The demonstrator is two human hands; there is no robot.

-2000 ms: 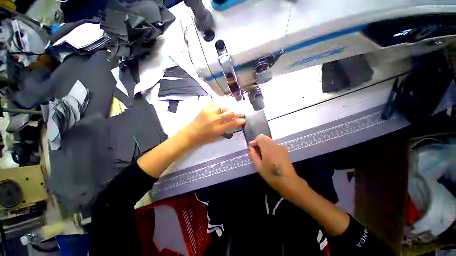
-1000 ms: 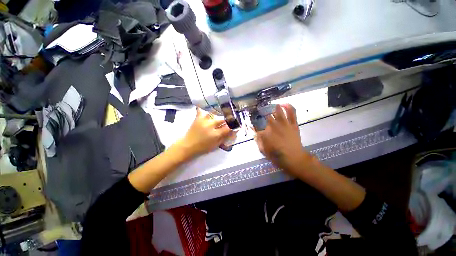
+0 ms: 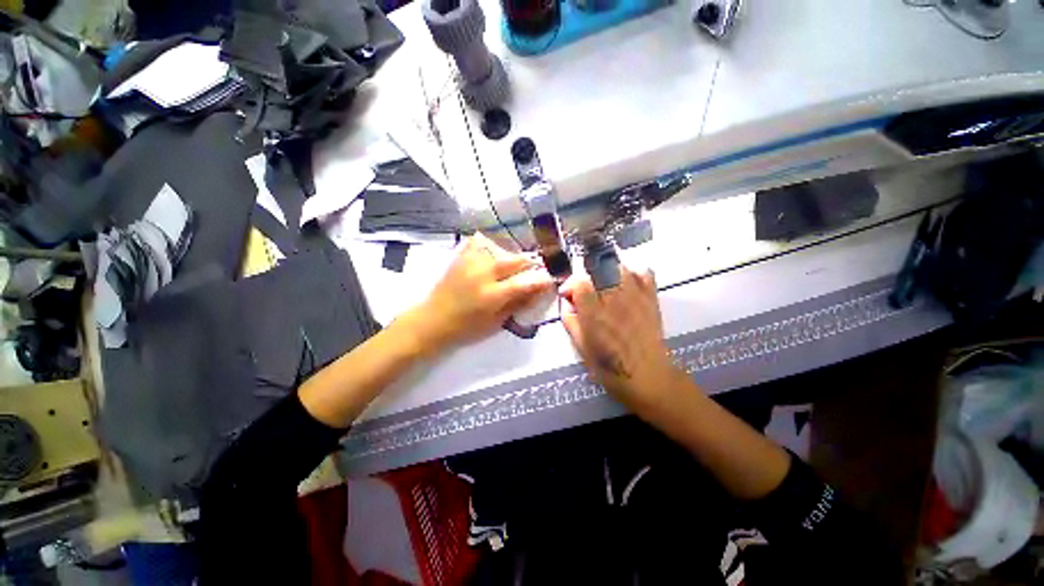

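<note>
A small dark grey cut piece lies at the needle area of the white sewing machine, partly behind my right hand. My left hand is bare, just left of the presser foot, fingers bent together. A dark bit shows under it near the front. My right hand is bare, just right of and in front of the needle, its fingertips at the grey piece and close to my left fingertips. The fingers hide how the piece is held. The needle point is hidden.
Dark grey strips lie left of the needle. Stacked dark panels, pale fanned pieces and a crumpled dark heap are further left. A dark piece lies under the machine arm. A measuring scale runs along the front edge.
The small piece was long and visible between my hands two seconds ago; now it is mostly covered at the needle. My right hand has moved left and closer to my left since one second ago.
</note>
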